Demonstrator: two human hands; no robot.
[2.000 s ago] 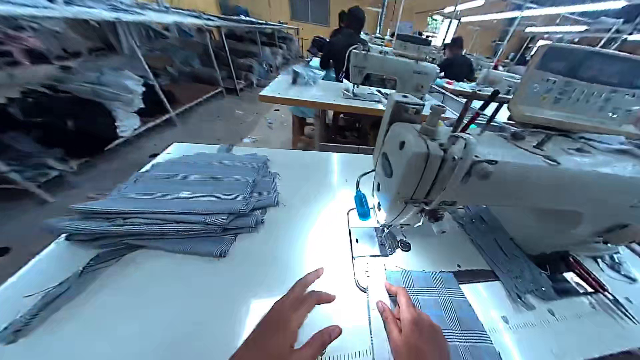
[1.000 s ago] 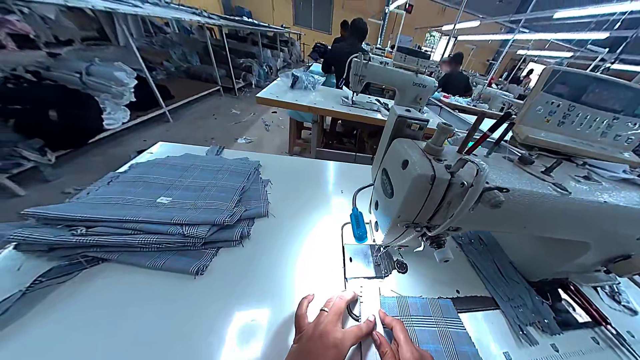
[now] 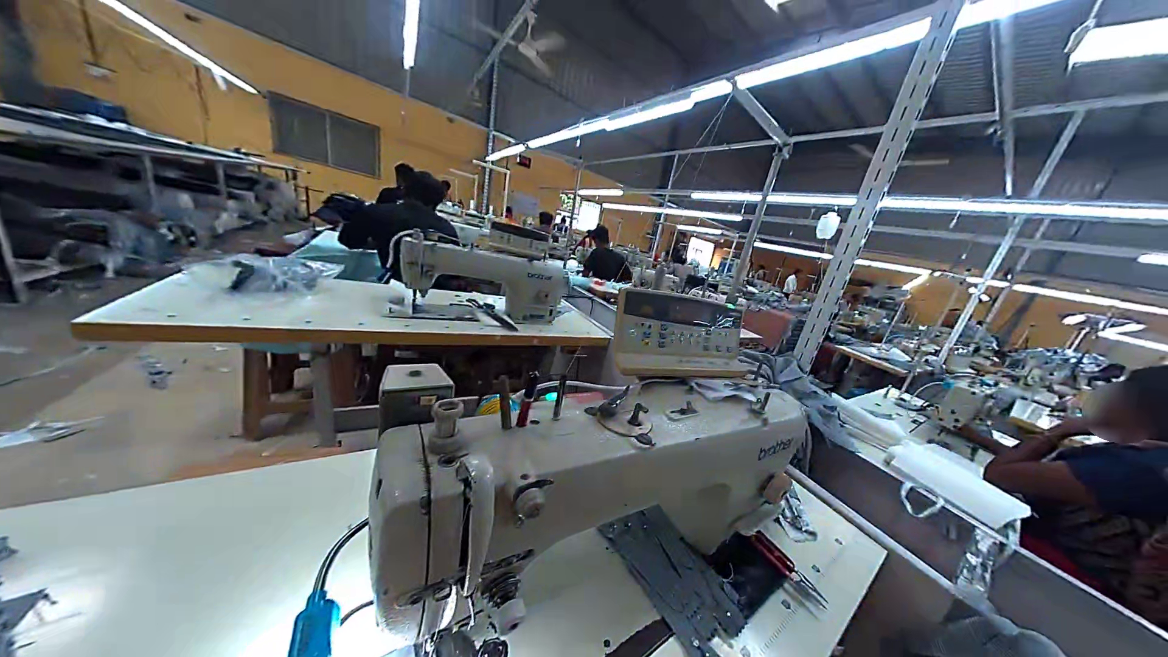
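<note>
Neither of my hands shows in the head view, so what they hold or touch is hidden. A Brother industrial sewing machine (image 3: 584, 465) stands on the white worktable (image 3: 228, 538), its needle end near the bottom edge. Just left of that end is a blue plastic-cased part (image 3: 315, 625) on a black cable. Dark grey fabric strips (image 3: 671, 575) lie under the machine's arm. Red-handled snips or tweezers (image 3: 780, 561) rest to their right. A frayed corner of grey fabric (image 3: 18, 607) shows at the lower left.
The control panel (image 3: 680, 333) sits behind the machine. Farther back, another Brother machine (image 3: 484, 274) stands on a wooden-edged table (image 3: 338, 338). A person (image 3: 1095, 474) sits at the right, with more people at the back. Racks of material (image 3: 137, 201) stand at the left.
The view has swung up and to the right. Both hands, earlier at the light strip and plaid fabric before the needle, and most of the fabric stack are out of frame.
</note>
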